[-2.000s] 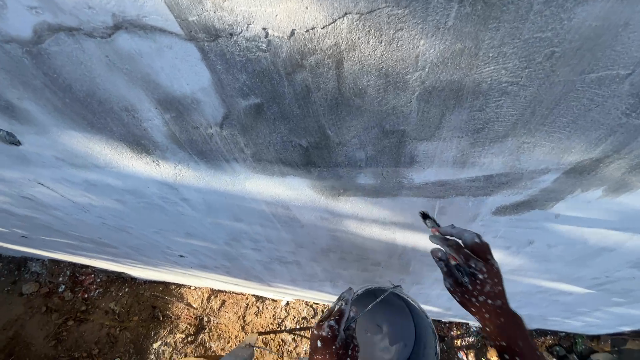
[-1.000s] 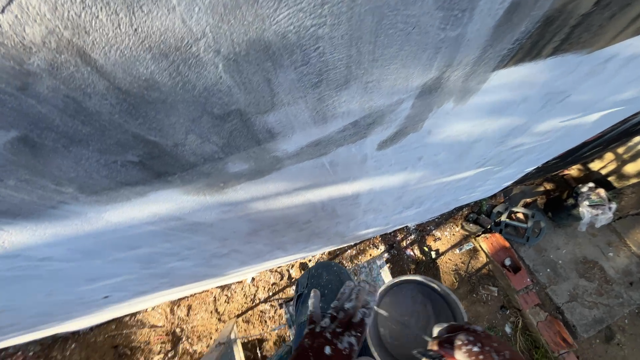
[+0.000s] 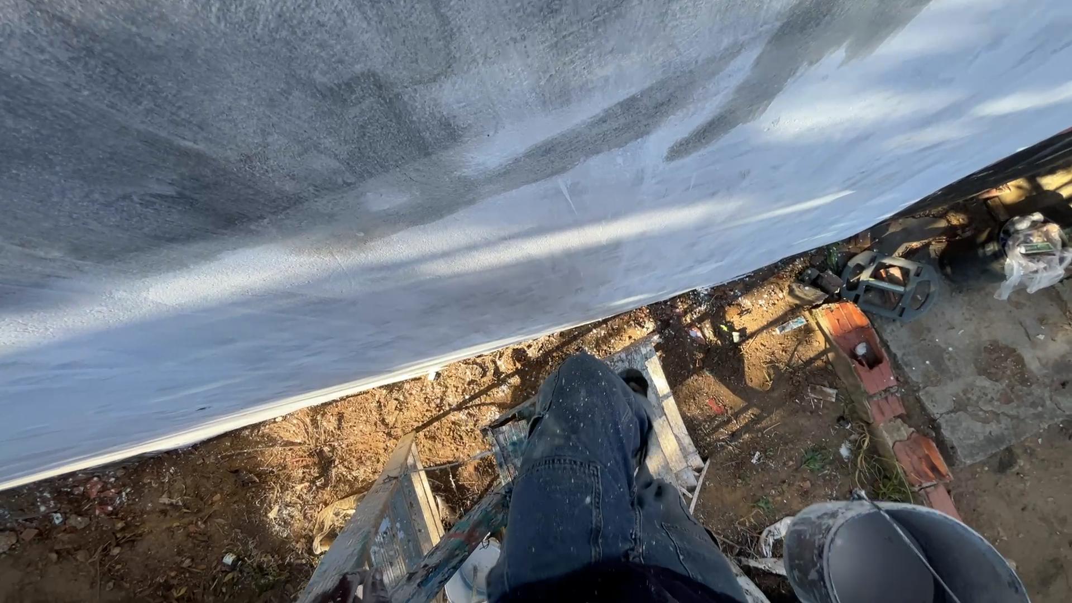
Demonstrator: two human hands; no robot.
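Note:
Only a small, dark part of my left hand [image 3: 356, 588] shows at the bottom edge, beside the worn wooden ladder [image 3: 394, 523]; its grip is unclear. My right hand is out of view. At the lower right, a bucket [image 3: 879, 557] with a wire handle and grey inside is cut off by the frame edge; what holds it is hidden. The wall [image 3: 502, 209] has dark grey patches above and a pale, whitish band below. No paintbrush is visible.
My leg in speckled jeans [image 3: 578, 469] is over paint-marked boards [image 3: 666, 419]. Bare soil lies below the wall. To the right are a broken brick edging [image 3: 867, 360], a round grey slotted frame [image 3: 892, 285], a clear plastic bag [image 3: 1034, 251] and a concrete slab [image 3: 988, 368].
The bucket, earlier at the bottom middle beside both hands, is now at the lower right. My right hand has left the view, and my left hand has moved left and down. The view has swung right.

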